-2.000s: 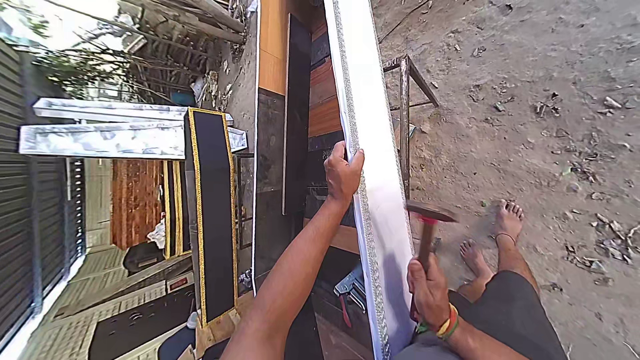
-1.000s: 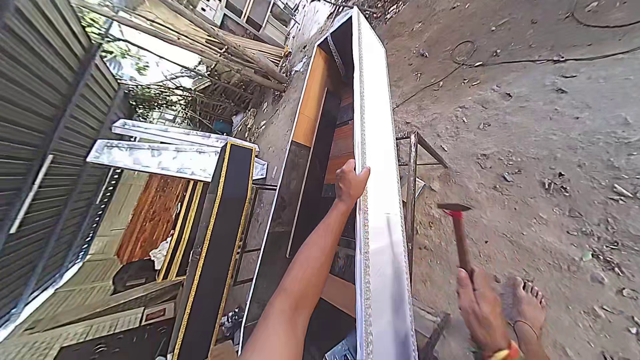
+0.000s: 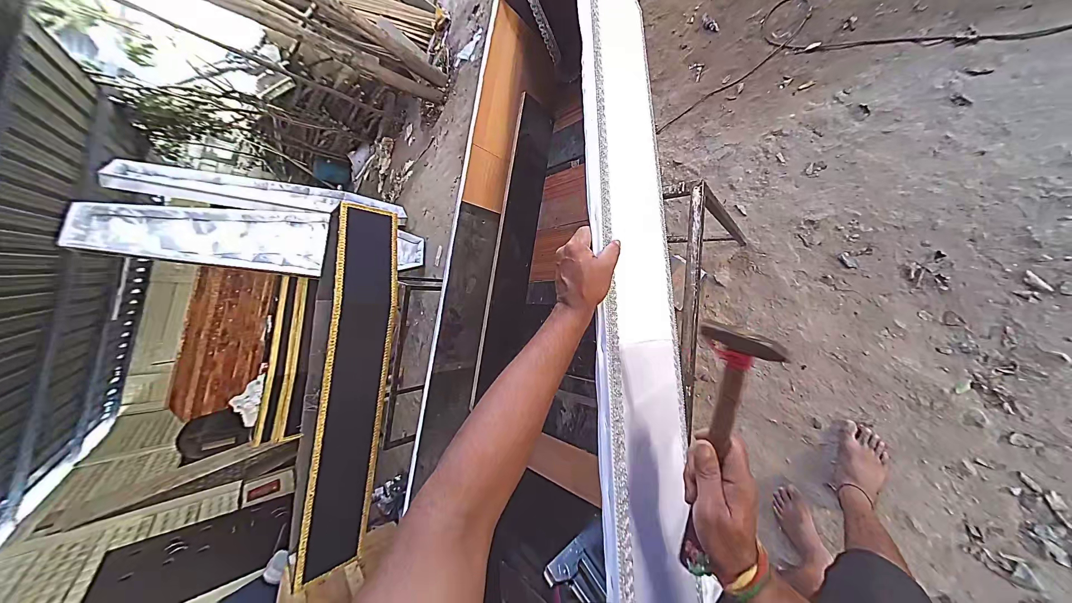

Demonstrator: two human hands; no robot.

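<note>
My left hand (image 3: 584, 270) grips the near long edge of a white cloth-covered coffin side (image 3: 641, 276), its thumb on the silver patterned trim (image 3: 614, 360) that runs along the edge. The wooden inside of the box (image 3: 563, 201) shows left of that side, with loose dark and orange boards in it. My right hand (image 3: 724, 502) holds a hammer (image 3: 737, 352) by its wooden handle, head up, just right of the white side. Red material is wrapped below the hammer's head. A grey metal tool (image 3: 578, 561), perhaps a staple gun, lies low inside the box.
A metal stand (image 3: 697, 251) is beside the box. To the left are a black panel with gold trim (image 3: 358, 368), patterned white long boxes (image 3: 201, 234) and a reddish wooden board (image 3: 222, 343). Branches (image 3: 368, 50) lie beyond. A cable (image 3: 921, 39) crosses the dirt ground near my bare feet.
The hammer and my right hand, out over the ground a second ago, are now close beside the white side. My left hand still grips the trimmed edge.
</note>
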